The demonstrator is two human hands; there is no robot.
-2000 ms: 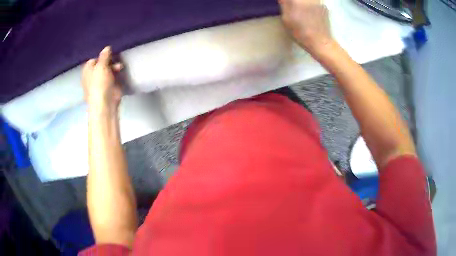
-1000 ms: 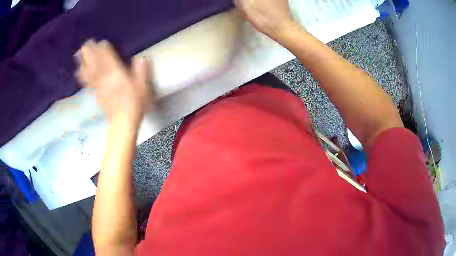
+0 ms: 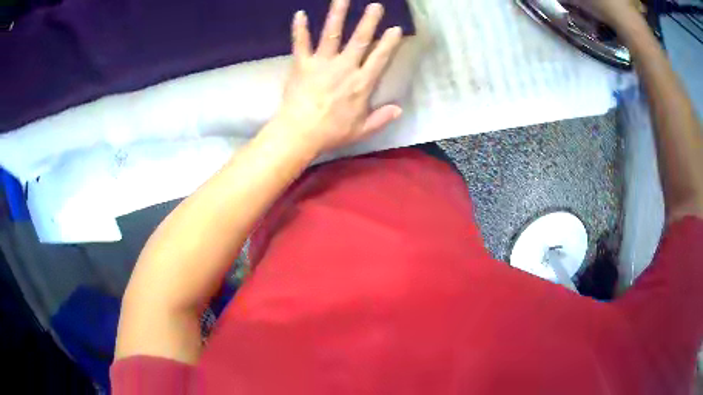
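Note:
The plain dark purple garment [image 3: 177, 42] lies over the cream-white pressing pad [image 3: 254, 81] at the upper left, its near edge along the pad. My left hand [image 3: 331, 89] is spread with fingers apart, palm down, over the pad and the garment's right end; it grips nothing. The shiny metal iron [image 3: 574, 29] is at the table's right end. My right hand [image 3: 613, 11] is over the iron at the top edge; its fingers are partly cut off, so the grip is unclear.
The white table cover [image 3: 532, 96] runs under the pad, with a loose flap at the left and blue pieces at its corners. Speckled floor lies below. A round white stand base [image 3: 549, 243] is at the lower right, and dark blue cloth [image 3: 89, 332] at the lower left.
My right hand has left the garment's edge and moved right to the iron. My left hand has moved right and lies spread near the garment's right end. The iron is in view again.

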